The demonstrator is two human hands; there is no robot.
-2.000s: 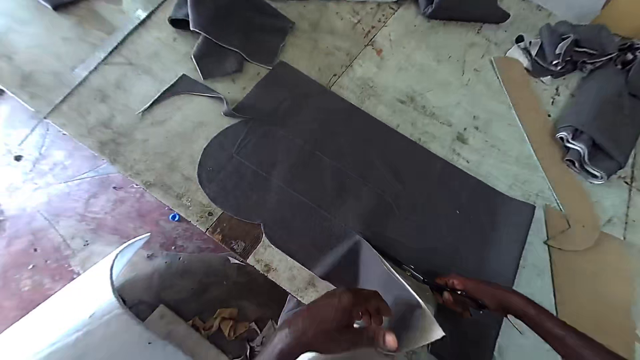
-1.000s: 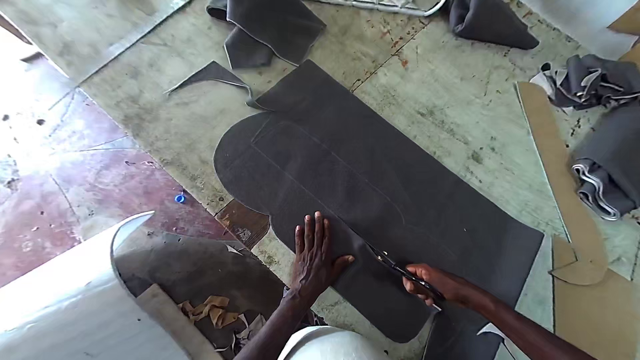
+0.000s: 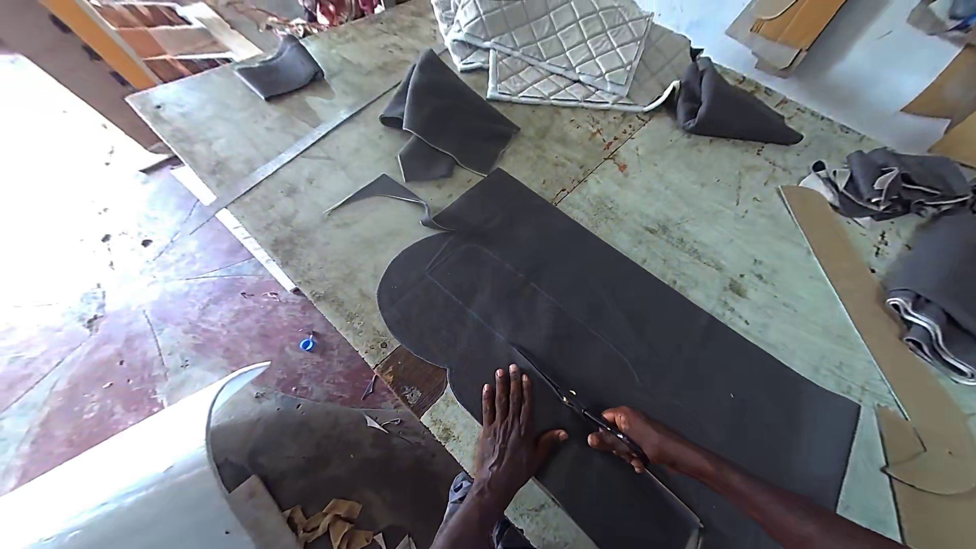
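Note:
A large dark grey fabric piece (image 3: 579, 305) with thin drawn lines lies flat on the worktable (image 3: 328, 274). My right hand (image 3: 629, 438) grips black-handled scissors (image 3: 568, 396), whose blades point up and left over the fabric. A cut edge runs down from the scissors toward the bottom of the view. Flat on the fabric, left of the blades, rests my left hand (image 3: 509, 431), palm down with the fingers slightly apart. A narrow fabric offcut (image 3: 385, 187) touches the upper left corner of the large piece.
Folded grey fabric (image 3: 446, 107), a metal ruler (image 3: 290, 152) and quilted silver-grey material (image 3: 564, 53) lie farther back. At the right are a cardboard template (image 3: 862, 305) and a grey fabric roll (image 3: 942, 290). A curved white sheet (image 3: 130, 465) stands beside the table's left edge.
My left hand first held up a fabric flap, then came to lie flat on the piece. The scissors have moved up and left along the fabric. The view now takes in more of the table's far side.

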